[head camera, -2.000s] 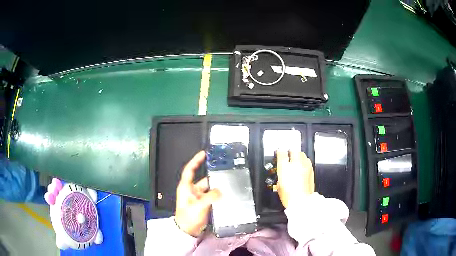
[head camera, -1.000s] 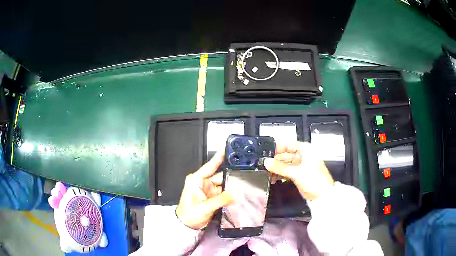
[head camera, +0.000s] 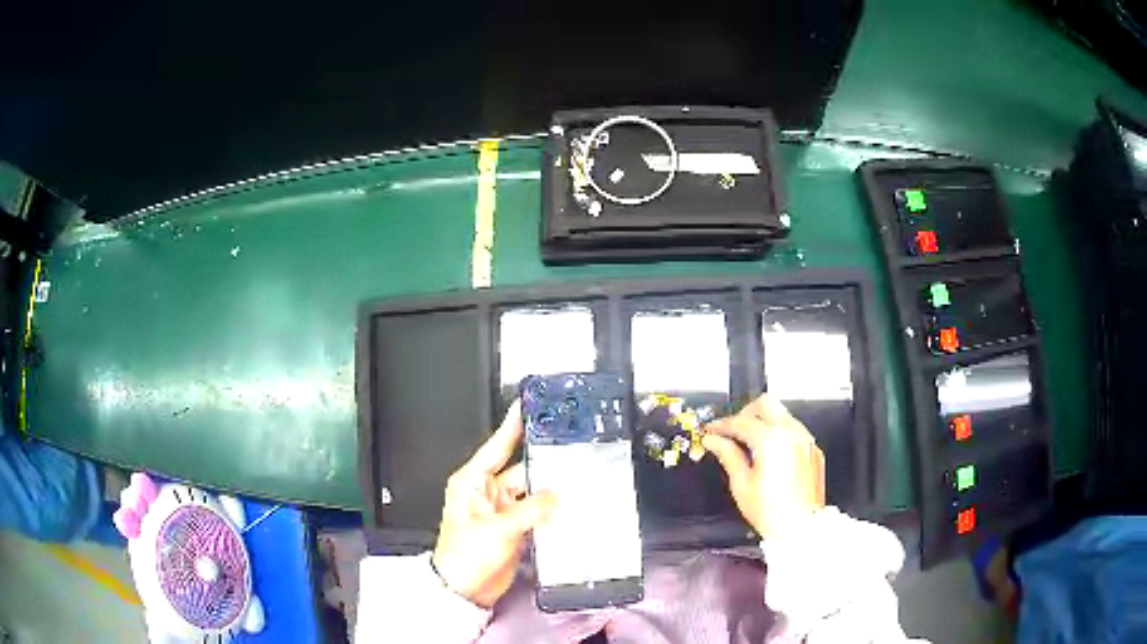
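Note:
A smartphone (head camera: 582, 491) is held back side up over the main tray, its dark-blue camera end away from me and its lower part bright with reflection. My left hand (head camera: 484, 522) grips it along its left edge. My right hand (head camera: 770, 468) is to the right of the phone, its thumb and finger together at a cluster of small gold and white cards (head camera: 676, 430). The cards lie over the third pocket of the black phone tray (head camera: 428, 421). Whether one card is pinched between the fingertips is too small to tell.
Small stacked trays (head camera: 667, 242) beyond hold a white ring (head camera: 631, 201) and a pale strip (head camera: 704, 164). A right-hand test tray (head camera: 896, 271) holds phones with green and red squares. A cat-shaped fan (head camera: 201, 566) stands at lower left. Blue-clothed people show at both lower edges.
My right hand has moved from the phone's camera end to the small cards on its right. The phone has shifted left and slightly down in my left hand, uncovering the cards.

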